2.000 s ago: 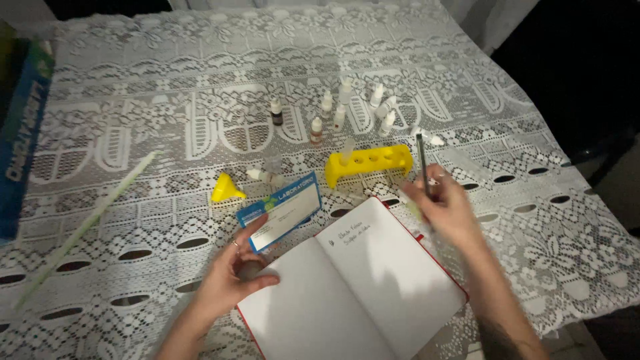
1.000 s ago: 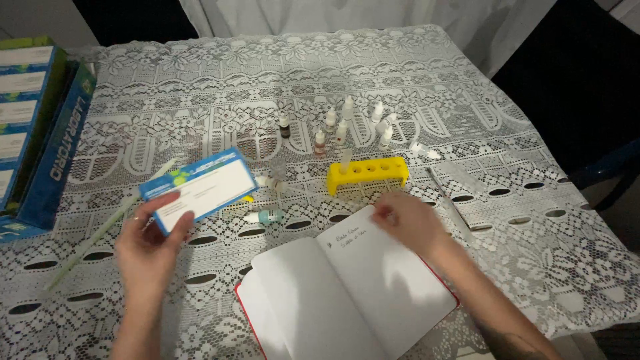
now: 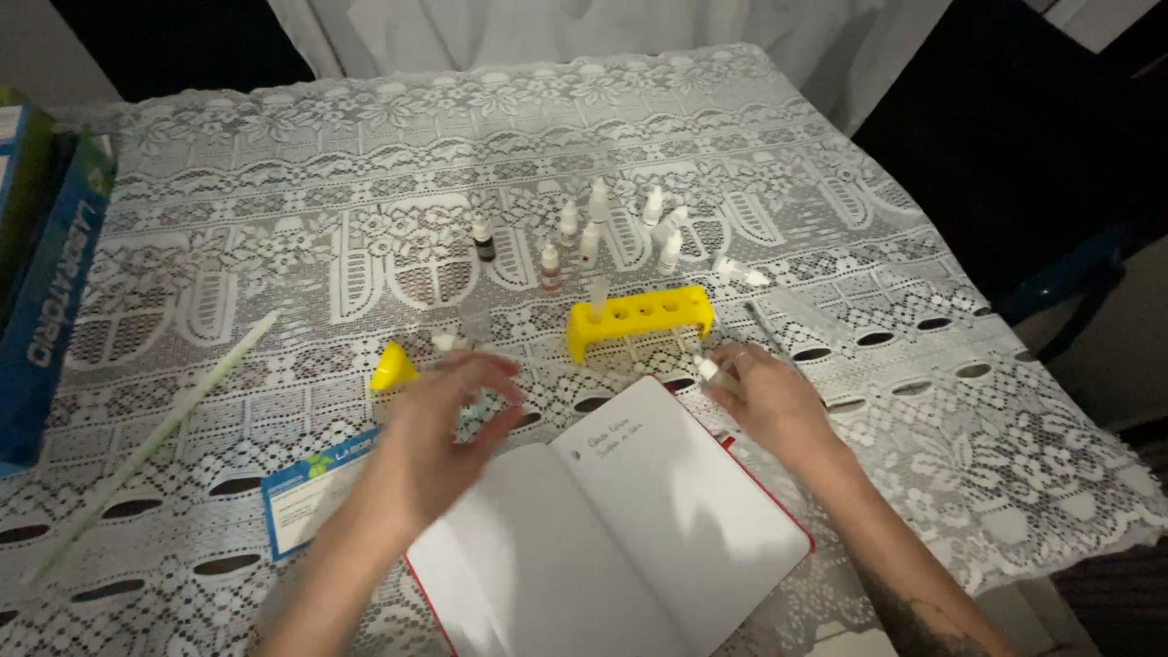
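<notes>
My left hand (image 3: 456, 429), blurred and with fingers apart, is over the left page edge of an open notebook (image 3: 639, 538) and holds nothing that shows. My right hand (image 3: 762, 392) grips a small white-capped dropper bottle (image 3: 714, 372) just right of the notebook's top corner. Handwriting stands on the right page. A blue and white card (image 3: 315, 493) lies partly under my left forearm. Behind the notebook stands a yellow test tube rack (image 3: 643, 317) with a clear tube (image 3: 599, 297) in its left hole. A yellow funnel (image 3: 392, 367) is left of it.
Several dropper bottles (image 3: 589, 245) stand behind the rack, one dark (image 3: 484, 241) at their left. Another bottle (image 3: 741, 271) lies on its side. A dark thin rod (image 3: 771, 330) lies at right, a pale green strip (image 3: 164, 438) at left, and a blue box (image 3: 55, 310) at the far left edge.
The card, held up in my left hand a second ago, now lies on the tablecloth, and that hand has moved right. My right hand has left the page and taken hold of a dropper bottle.
</notes>
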